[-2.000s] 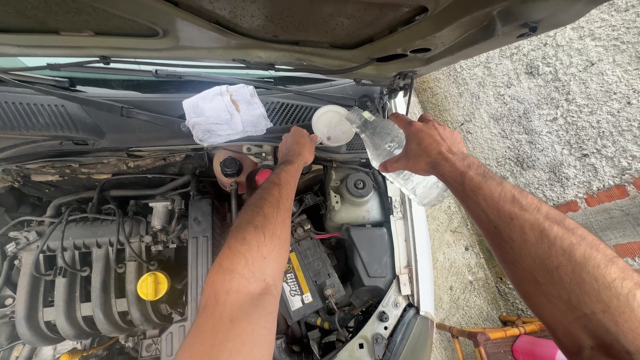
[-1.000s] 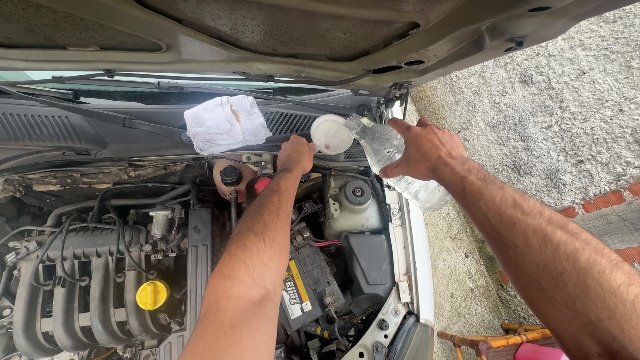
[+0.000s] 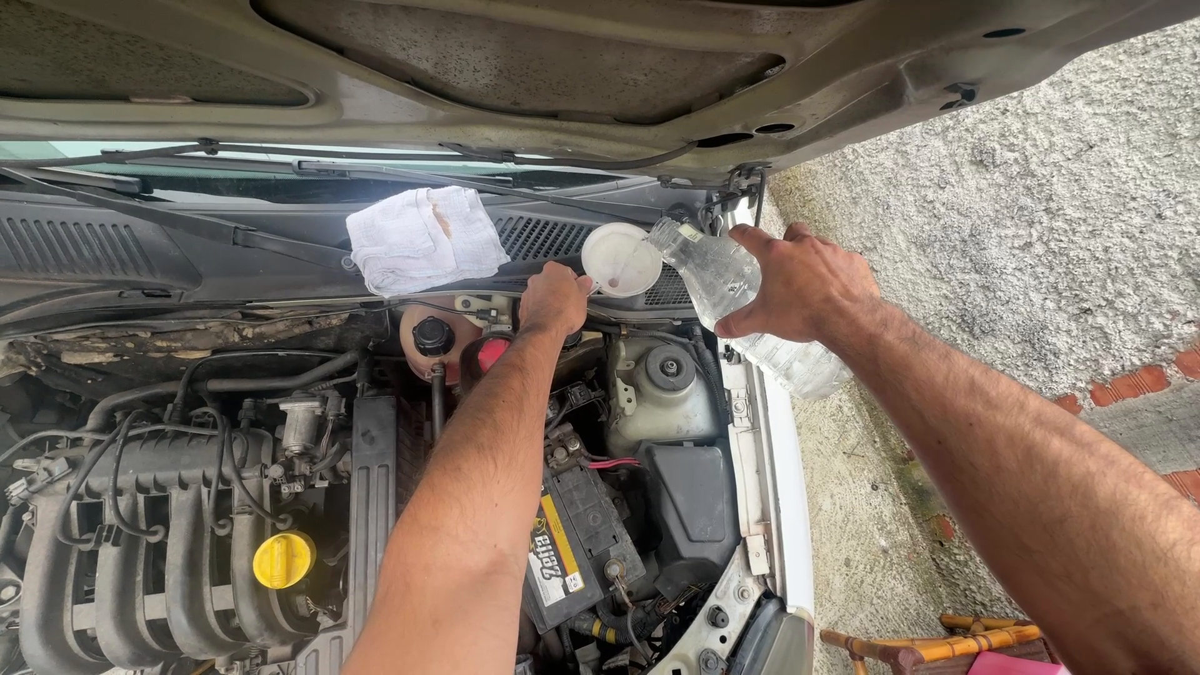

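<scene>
My left hand is closed at the edge of a white plastic funnel, below the windshield. My right hand grips a clear plastic bottle, tilted with its mouth at the funnel's right rim. Clear liquid shows in the funnel's bowl; where its spout ends is hidden. Left of the funnel, a folded white cloth with a brown stain lies on the cowl. Under my left forearm are a pinkish coolant reservoir with a black cap and a red cap, partly covered.
The raised hood hangs over the top. The engine's intake manifold with a yellow oil cap is at left, a car battery at lower middle. A rough wall stands at right, with bamboo furniture at the bottom.
The bottle stays tilted at the funnel, and both hands keep their holds. Nothing else has plainly moved apart from a slight shift of the view.
</scene>
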